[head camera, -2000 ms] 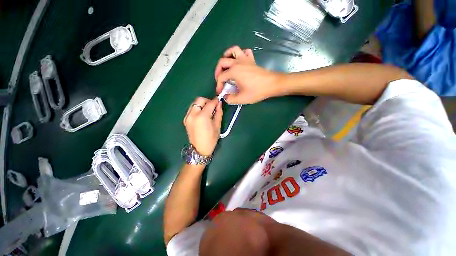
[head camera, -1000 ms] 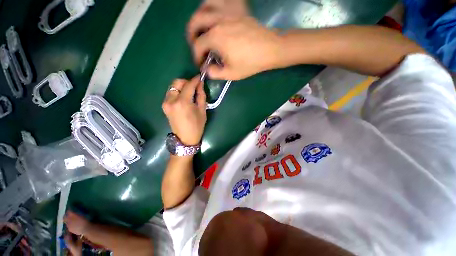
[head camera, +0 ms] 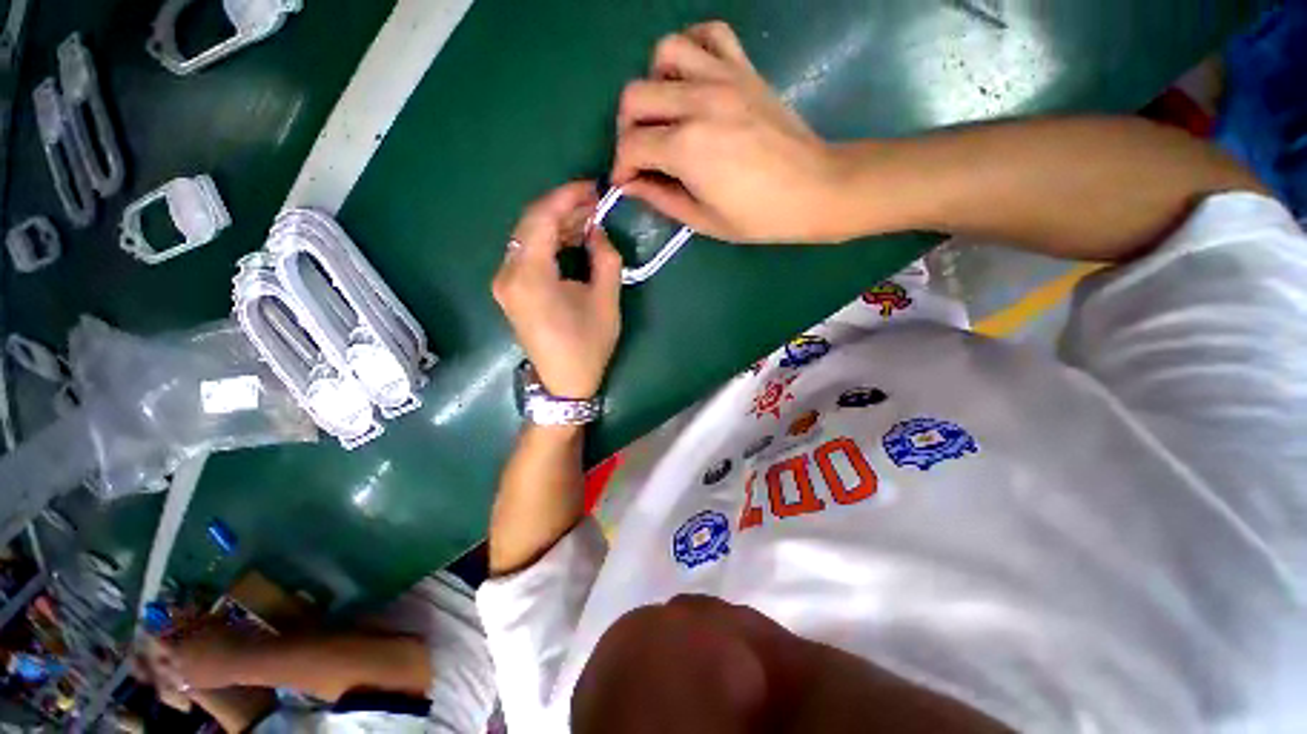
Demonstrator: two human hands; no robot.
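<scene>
A white plastic frame (head camera: 659, 264) is held between my two bare hands above the dark green surface. Its rounded loop shows below my right hand; the rest is hidden by my fingers. My left hand (head camera: 562, 294), with a ring and a metal wristwatch, pinches the frame's near side. My right hand (head camera: 717, 136) grips its other part with bent fingers. Whether a small part is between the fingertips cannot be told.
Stacked white frames (head camera: 333, 327) lie left of my left forearm, beside a crumpled clear bag (head camera: 172, 409) with a white label. Spaced-out frames (head camera: 175, 218) lie beyond the white strip (head camera: 376, 108). Another person's arm (head camera: 308, 663) is at the lower left, near small coloured parts.
Since a second ago, my right hand has turned and its fingers show more clearly on the frame. The view has shifted, and the other person's arm shows more at the lower left.
</scene>
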